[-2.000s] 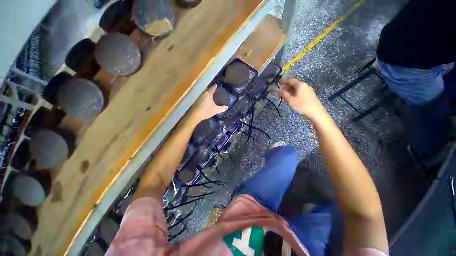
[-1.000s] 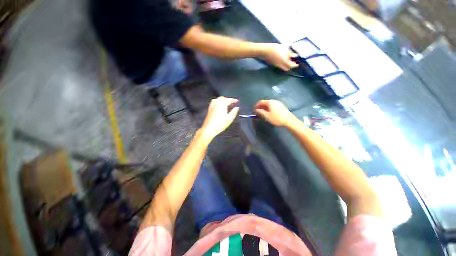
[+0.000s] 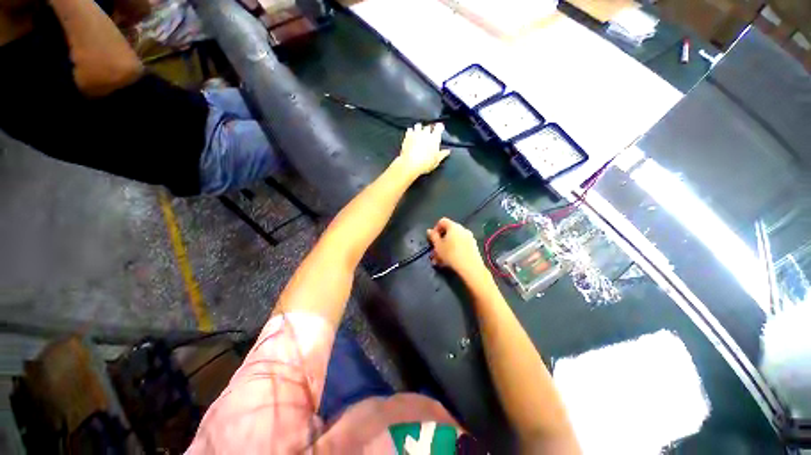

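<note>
Three square LED work lights (image 3: 507, 117) with black frames and bright pale faces lie in a slanting row on the bench. Black lamp cables (image 3: 382, 114) run left from them, one pair ending in bare tips. My left hand (image 3: 423, 149) is low over these cables, palm down; whether its fingers grip one is hidden. My right hand (image 3: 452, 245) is closed on another lamp cable (image 3: 411, 260), nearer me, whose pale bare tip points left. To its right is a clear test fixture (image 3: 533, 265) with a greenish inside and a red wire (image 3: 498, 238).
Glittery clear clutter (image 3: 587, 267) surrounds the fixture's right side. A bright white stack (image 3: 631, 391) lies at the bench's near right. A white board (image 3: 614, 80) is behind the lamps and a reflective panel (image 3: 711, 195) stands right. A person (image 3: 116, 115) is at the left, by the dark green bench (image 3: 356, 62).
The view has turned from the rack of discs to the bench. My hands have moved apart; the left is now over the cables near the lamps. The other person's hand has left the lamps.
</note>
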